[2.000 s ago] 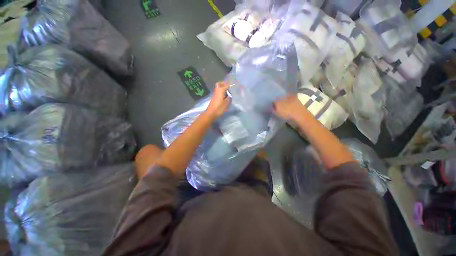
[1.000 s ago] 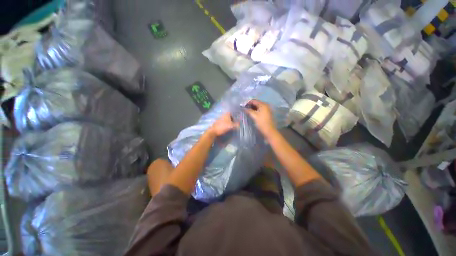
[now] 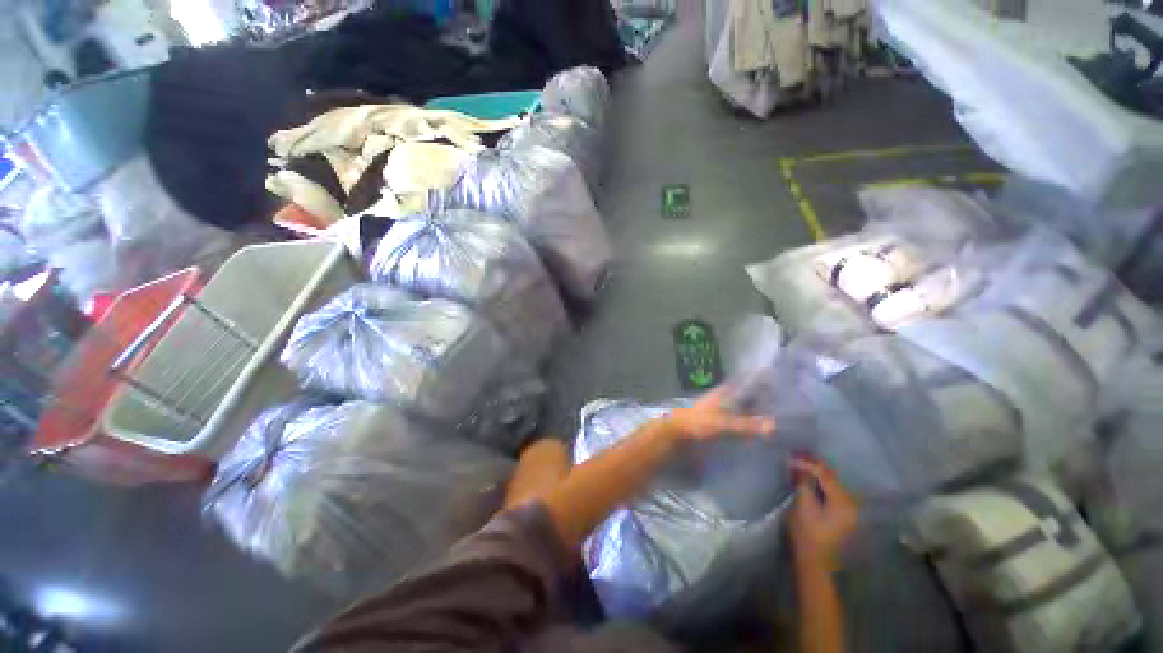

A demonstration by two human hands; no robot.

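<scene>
A shiny translucent grey-blue poly bag (image 3: 682, 542) stands in front of me between my knees. Its loose, blurred upper plastic lies around and between my hands. My left hand (image 3: 721, 418) is over the bag's top with its fingers apart, against the plastic. My right hand (image 3: 823, 508) is at the right side of the bag's top with its fingers curled. It is blurred, and I cannot tell if it grips the plastic.
Tied grey-blue bags (image 3: 383, 344) stand in a row on the left, beside a white basket (image 3: 211, 332) and a red one (image 3: 109, 364). Clear bags of cream bundles (image 3: 1020, 549) are piled on the right. The grey floor (image 3: 638, 293) with green arrow signs runs between.
The view has tilted up and turned left. My hands were together at the gathered bag neck; now they are apart, with my left fingers spread.
</scene>
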